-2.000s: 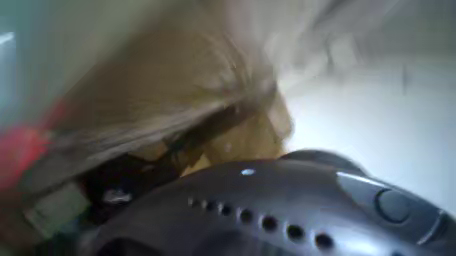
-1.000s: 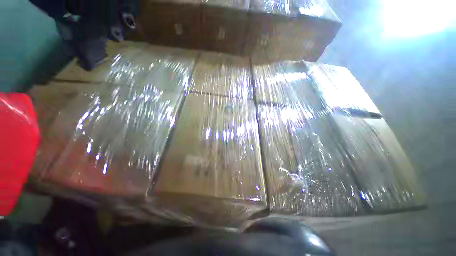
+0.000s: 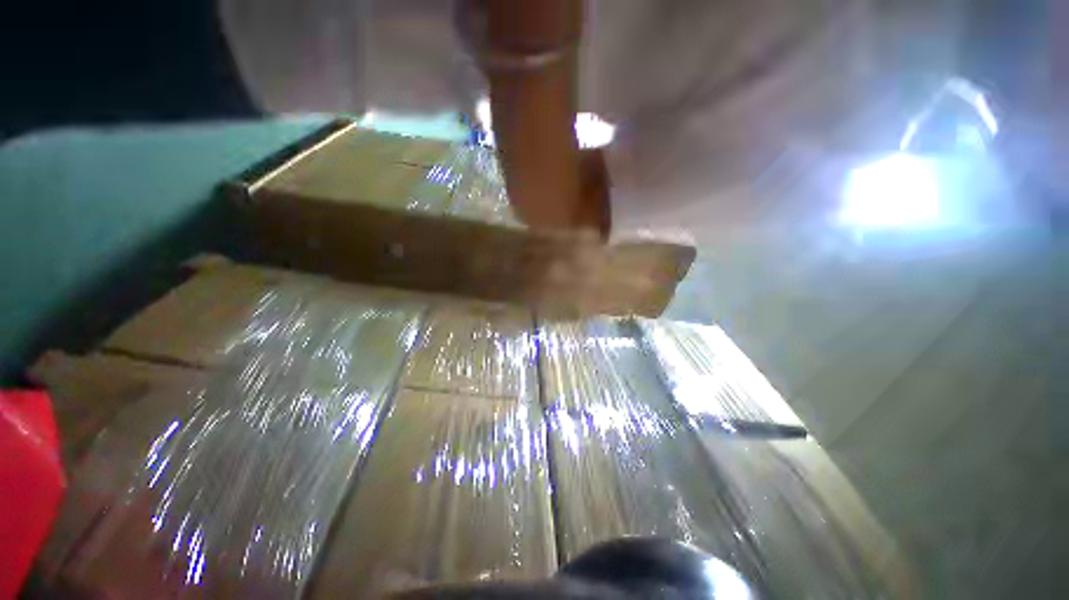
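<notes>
No hand that I can tell is mine is in view. Nearest in front of me are brown cartons [image 3: 457,434] side by side under clear, shiny stretch film [image 3: 317,416]. Behind them is a higher row of cartons [image 3: 375,240]. A blurred brown, arm-like shape [image 3: 539,129] comes down from the top edge in front of that row. A thin light band crosses it. Its lower end is too blurred to show any grip, and I cannot tell whose it is.
Blurred pale cloth, apparently a person's clothing [image 3: 727,94], fills the upper middle. A bright red object [image 3: 26,492] is cut by the left edge. A smooth dark dome [image 3: 656,568] shows at the bottom. Grey floor [image 3: 938,410] and a bright light [image 3: 891,193] lie right.
The blurred cloth and arm-like shape have appeared at the top. The cartons sit lower in view. The dark equipment at the upper left is gone, and less of the red object shows.
</notes>
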